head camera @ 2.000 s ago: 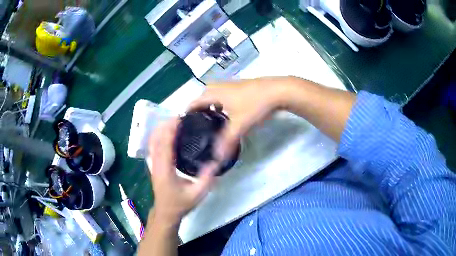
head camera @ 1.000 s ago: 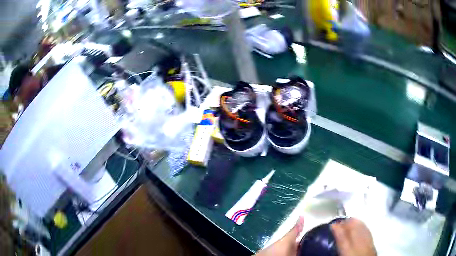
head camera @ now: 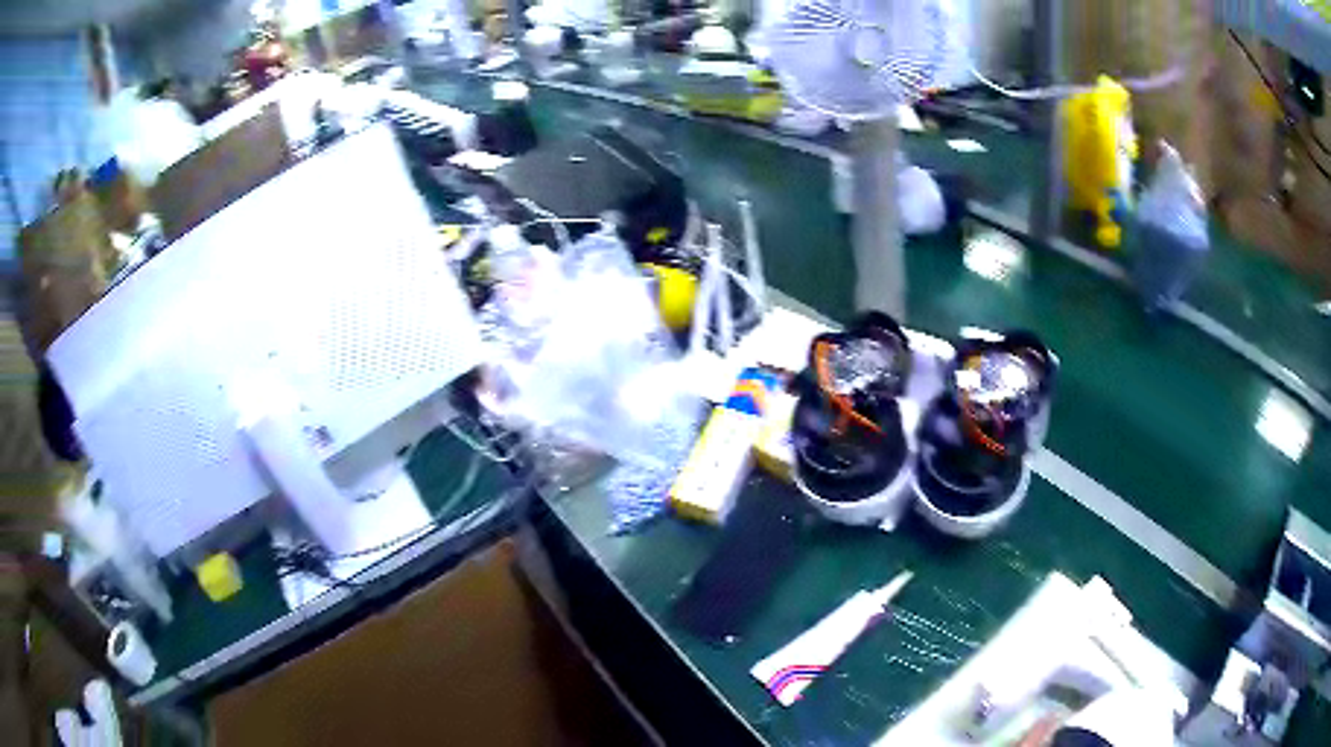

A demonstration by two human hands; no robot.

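Note:
A white camera housing (head camera: 1131,718) with a dark part beside it is cut off by the bottom edge at the lower right, over the white work mat (head camera: 971,686). A small blurred bit of skin, apparently my left hand (head camera: 1041,731), shows beside it at the very edge; its grip is hidden. My right hand is not in view. Two open dome camera housings (head camera: 851,460) (head camera: 975,474) stand side by side on the green bench, black inside, with orange wires and silvery parts on top. A white glue tube (head camera: 829,642) lies in front of them.
A dark flat object (head camera: 742,562), a yellow-and-white carton (head camera: 715,464) and crumpled clear plastic bags (head camera: 599,336) lie left of the housings. A fan (head camera: 861,51) stands behind. A large white perforated panel (head camera: 278,343) is at left; small white boxes (head camera: 1270,649) are at right.
The view has swung left and up, so the bench items sit further right and lower. My hands and the dark dome, seen whole earlier, are now almost entirely below the frame.

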